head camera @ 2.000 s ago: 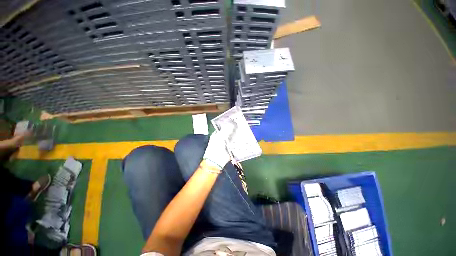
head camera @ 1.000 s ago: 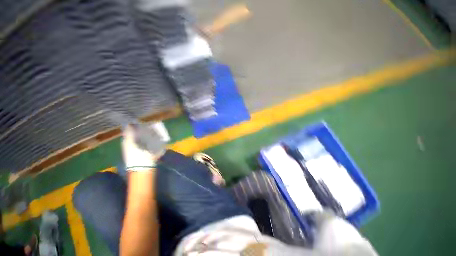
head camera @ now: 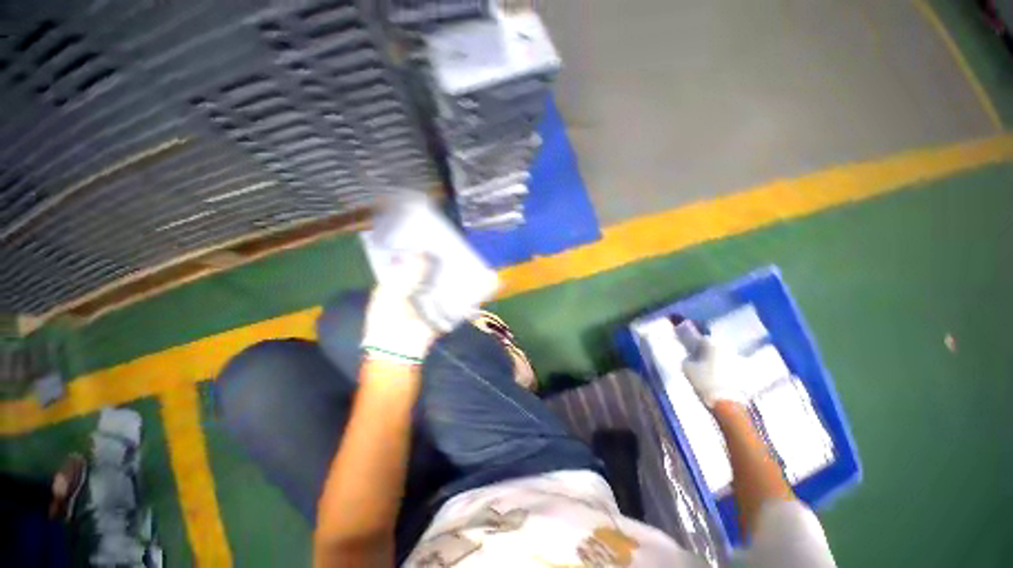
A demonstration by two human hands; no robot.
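Observation:
My left hand, in a white knit glove, holds a flat white-silver metal plate over my knees, beyond the thighs. The plate is tilted and slightly blurred. My right hand, also gloved, is over the blue parts bin at my right, at its far left part. A small dark grey piece shows at its fingertips; the grip on it is too blurred to tell. Rows of small white plates fill the bin.
An uneven stack of metal parts stands by a blue sheet ahead. A large grey stacked load on a wooden pallet is ahead left. Loose parts lie on the floor at left near a person's foot. A striped dark bundle is beside my right thigh.
My right hand, out of view at first and then blurred at the bin's near end, is now further into the bin. My left hand still holds the plate; the camera view has turned.

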